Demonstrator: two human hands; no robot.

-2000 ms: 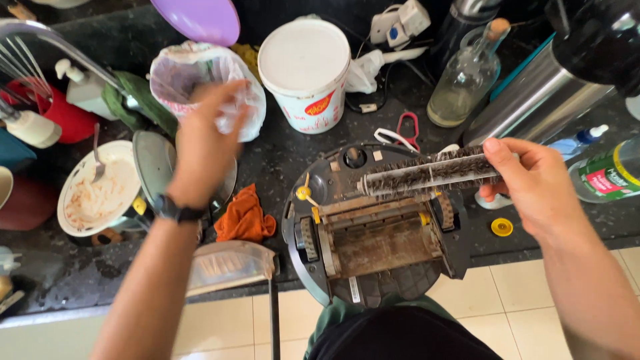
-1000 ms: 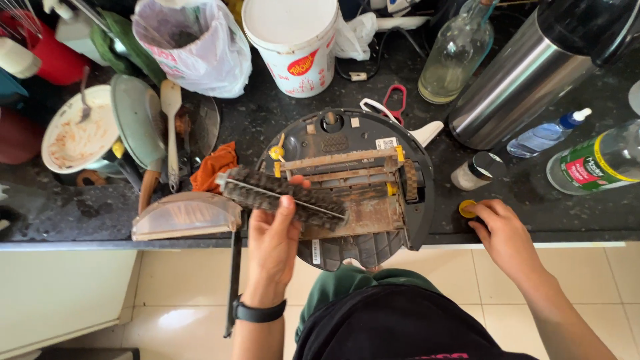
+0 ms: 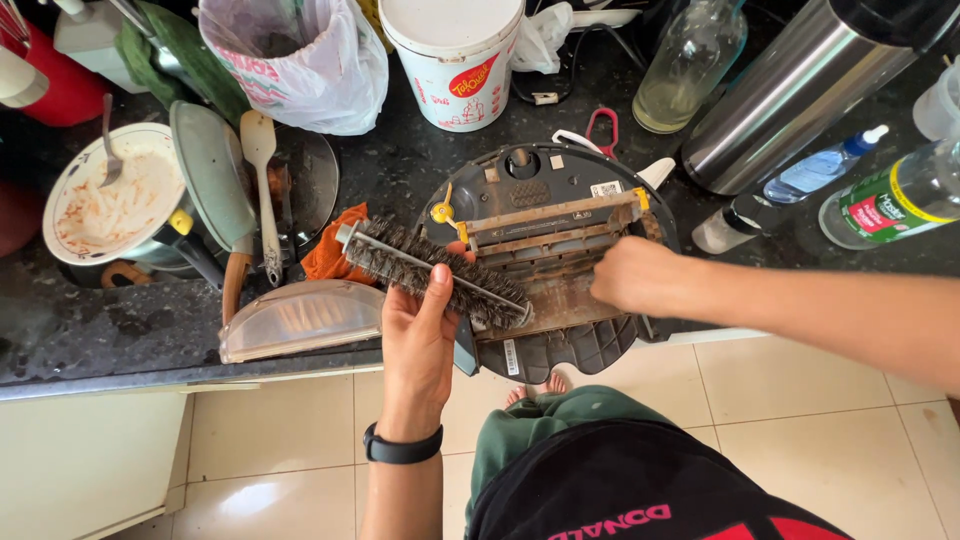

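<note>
My left hand [image 3: 424, 319] grips a robot vacuum's bristle roller brush [image 3: 435, 274] near its middle, tilted down to the right, with hair and dust among its dark bristles. The robot vacuum [image 3: 544, 187] lies upside down on the counter, its dusty brush bay [image 3: 559, 296] exposed. A yellow side brush [image 3: 442, 213] sits at its upper left. My right hand [image 3: 637, 276] is curled over the right end of the bay; its fingertips and anything within them are hidden. A clear plastic dust-bin part [image 3: 304, 319] rests left of my left hand.
Left are an orange cloth [image 3: 334, 247], a food-stained plate [image 3: 90, 217] and a spatula [image 3: 259, 142]. Behind stand a bag-lined bin [image 3: 330, 75] and a white bucket [image 3: 457, 67]. A steel flask [image 3: 780, 90], small jar [image 3: 724, 225] and bottles stand right. The counter's front edge [image 3: 315, 366] is near.
The roller brush has passed from my right hand to my left. My right hand was at a yellow cap on the counter a second ago and has moved left over the vacuum.
</note>
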